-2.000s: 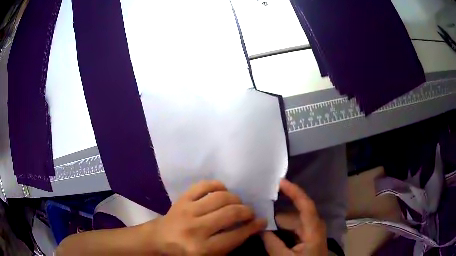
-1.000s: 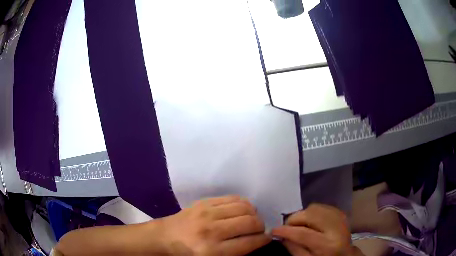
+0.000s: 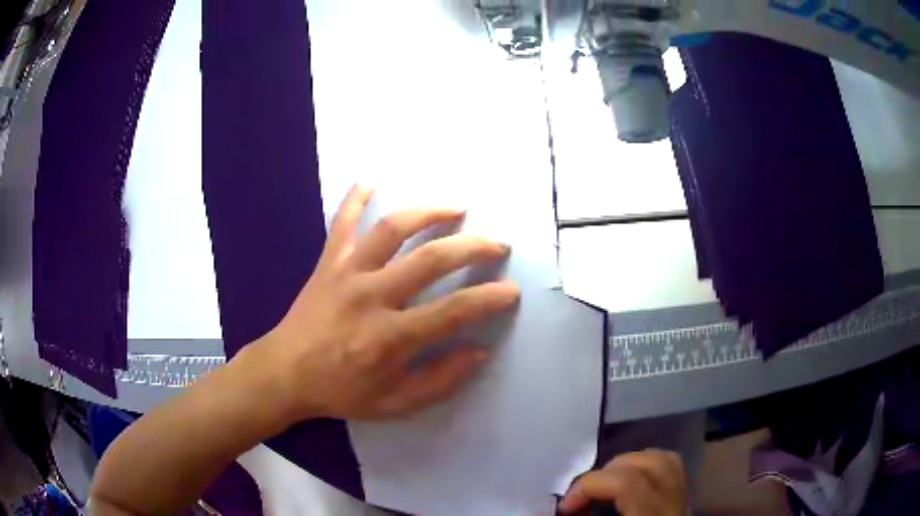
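Note:
A white panel [image 3: 474, 403] lies on a dark purple cut panel [image 3: 257, 151], whose edge shows along the left and thinly at the lower right. My left hand [image 3: 393, 312] rests flat on the white panel with its fingers spread. My right hand [image 3: 630, 486], partly cut off by the bottom edge, pinches the panel's lower right corner with thumb and finger. The sewing machine's ridged knob [image 3: 641, 101] and metal parts [image 3: 523, 38] are over the panel's upper right side. The needle is not clear in the glare.
The left stack of cut panels [image 3: 86, 202] lies at the left table edge. The right pile of purple panels [image 3: 782, 191] lies right of the knob, beneath the white machine head [image 3: 797, 35]. The table-edge ruler [image 3: 686, 350] crosses in front. Cloth scraps [image 3: 837, 464] hang below right.
My left hand has moved up from the panel's lower edge and spread flat on it. My right hand stays at the lower corner. The view has shifted, bringing the machine head into sight.

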